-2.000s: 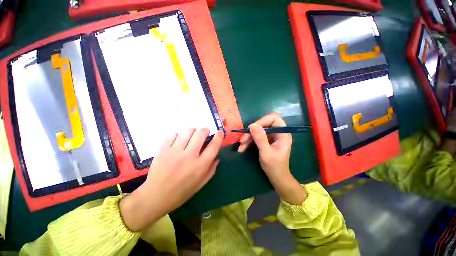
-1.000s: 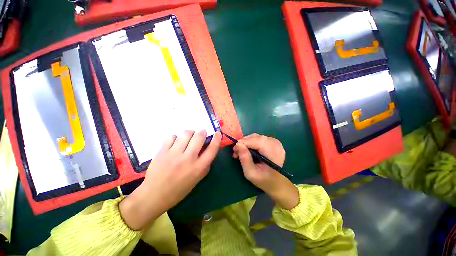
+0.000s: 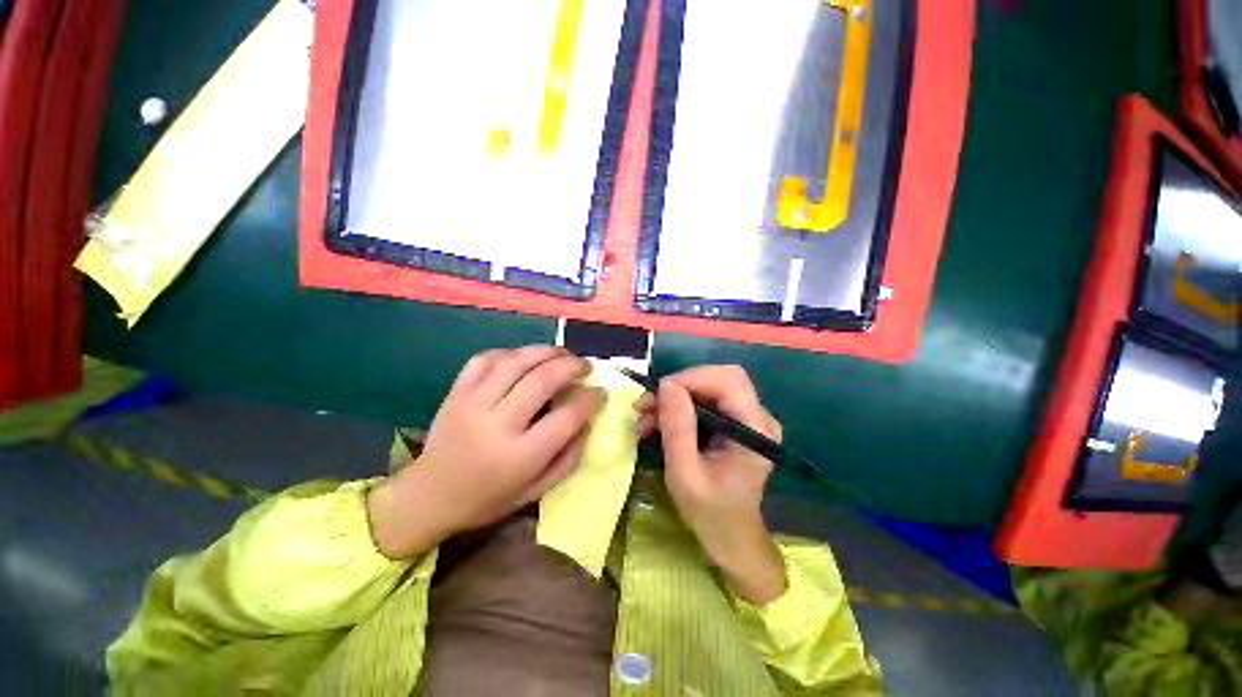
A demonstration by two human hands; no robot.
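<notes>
The pale yellow liner strip (image 3: 595, 483) with a black patch at its top lies over the table edge, just below the foam tray. My left hand (image 3: 501, 433) rests on the strip's left side, fingers bent, thumb and fingertips on it. My right hand (image 3: 712, 443) holds the black tweezers (image 3: 737, 429), their tip on the strip just below the black patch. The red-orange foam tray (image 3: 463, 302) holds two display modules (image 3: 456, 123) side by side. Whether a small piece is at the tweezer tip cannot be told.
A long cream liner sheet (image 3: 204, 161) lies at the left, near a small white scrap (image 3: 153, 110). Stacked red foam trays (image 3: 48, 204) stand at the far left. Another tray (image 3: 1042, 504) with modules is at the right, beside a person's yellow sleeve (image 3: 1110, 633).
The view has swung left. My hands have moved from the module's lower right corner to the liner strip; my right hand still holds the tweezers.
</notes>
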